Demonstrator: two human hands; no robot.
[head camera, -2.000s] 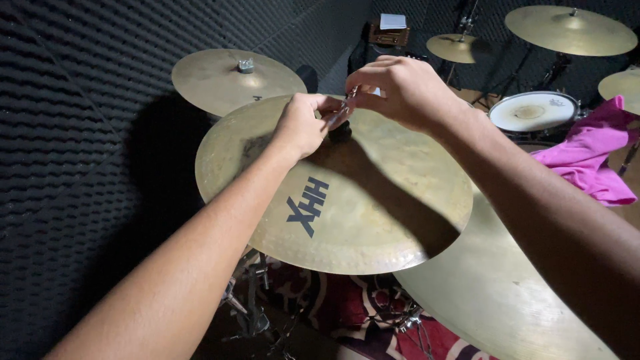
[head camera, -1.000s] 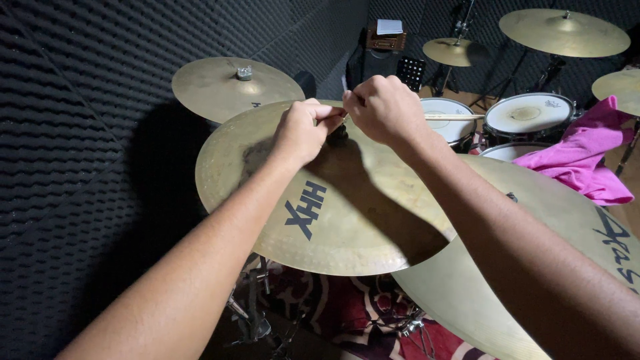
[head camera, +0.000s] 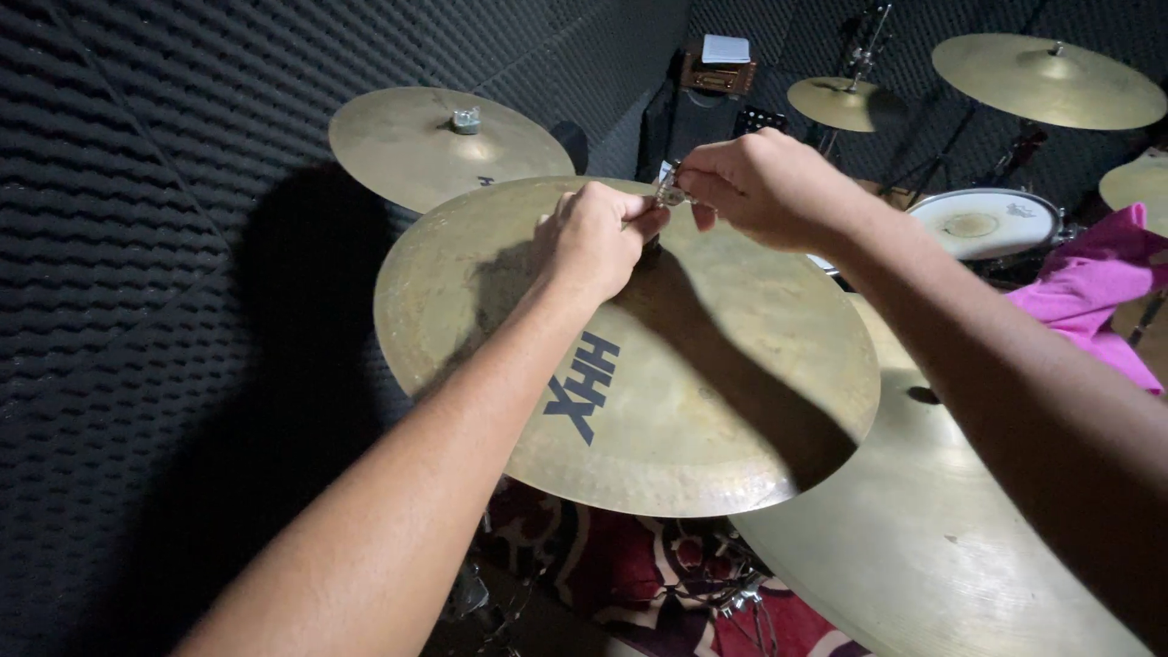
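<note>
A large bronze cymbal (head camera: 730, 420) with dark HHX lettering lies tilted on its stand in the middle of the view. Over its center, my left hand (head camera: 593, 233) pinches a small metal fitting (head camera: 671, 190) between thumb and fingers. The fingers of my right hand (head camera: 762, 187) are on the same fitting from the right side. Its exact form is partly hidden by the fingers. Just below, a black sleeve or felt (head camera: 650, 251) shows at the cymbal's center.
Another cymbal (head camera: 392, 146) stands behind at the left, near the foam-covered wall (head camera: 109, 274). A big cymbal (head camera: 940, 529) overlaps at the lower right. Farther right are a drum (head camera: 990, 224), a pink cloth (head camera: 1077, 283) and more cymbals (head camera: 1049, 78). A patterned rug (head camera: 620, 557) lies below.
My right hand has shifted its hold around the fitting, and its fingers now sit more to the right, showing more of the metal. My left hand stays over the cymbal's center.
</note>
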